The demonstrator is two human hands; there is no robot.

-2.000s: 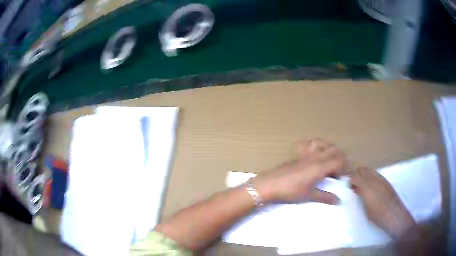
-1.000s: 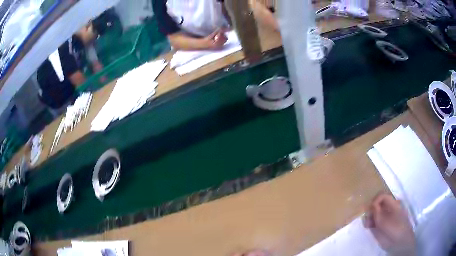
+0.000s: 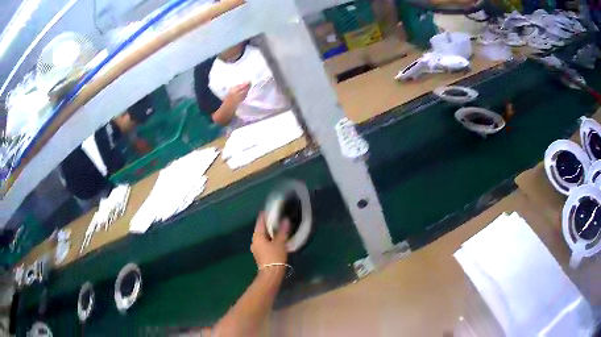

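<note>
My left hand [image 3: 269, 246], with a bracelet at the wrist, reaches over the green conveyor belt. Its fingers and thumb are on a round white housing [image 3: 303, 227] with a black centre. The housing is blurred and tilted, left of the metal post. My right hand is not in view. A stack of white sheets [image 3: 520, 273] lies on the cardboard-covered bench at the lower right.
A grey-white metal post [image 3: 343, 158] stands at the bench edge. More housings lie on the dark green belt [image 3: 198, 270] on both sides. Waiting housings [image 3: 568, 166] overlap at the far right. Two people are across the belt beside white sheets [image 3: 174, 187].
My left hand has moved from the bench out over the belt and onto a housing. My right hand has left the picture. The view has shifted up and right.
</note>
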